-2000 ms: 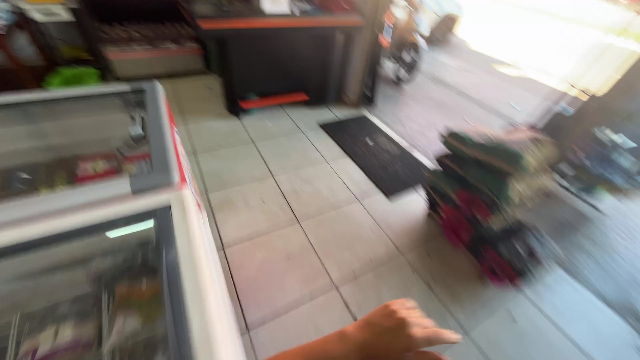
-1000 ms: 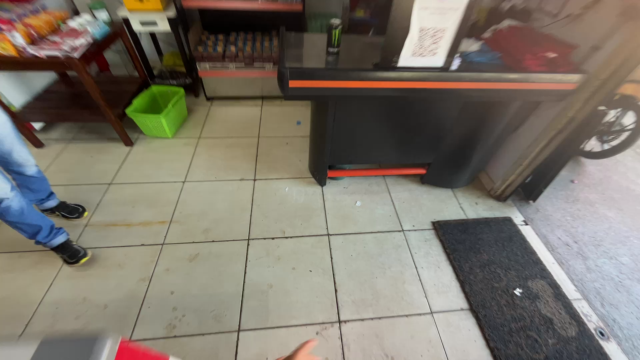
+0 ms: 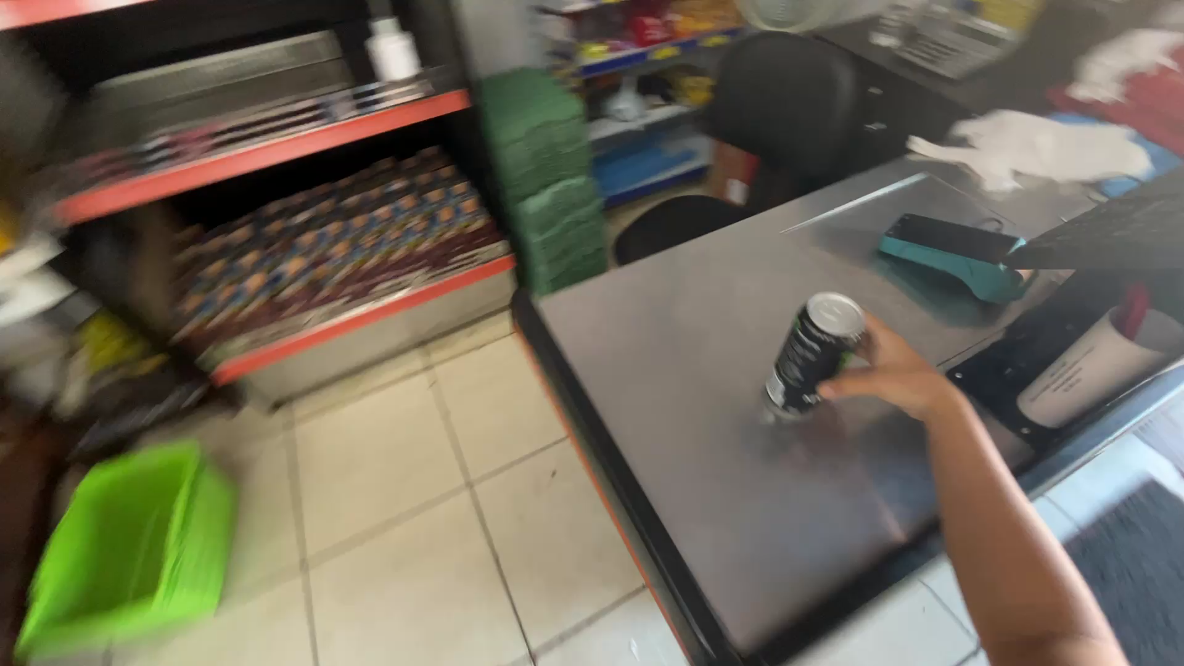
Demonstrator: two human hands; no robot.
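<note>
A black drink can (image 3: 810,356) stands on the grey metal top of a checkout counter (image 3: 647,342), near its left end. My right hand (image 3: 883,370) reaches in from the lower right and is closed around the can's right side, the thumb on the near face. Behind it on the counter lies a teal card payment terminal (image 3: 957,254). To the right of my hand is a white cup (image 3: 1096,365) with a red item in it, bearing writing. My left hand is out of view.
White plastic bags (image 3: 1031,153) lie at the counter's back right. A black chair (image 3: 782,111) is behind the counter. Shelves of packaged goods (image 3: 342,250) stand at the left beside green stacked bundles (image 3: 555,176). A bright green basket (image 3: 129,546) sits on the tiled floor.
The view has moved in close to the counter. My right hand now grips the can, which stood alone on the counter one second ago.
</note>
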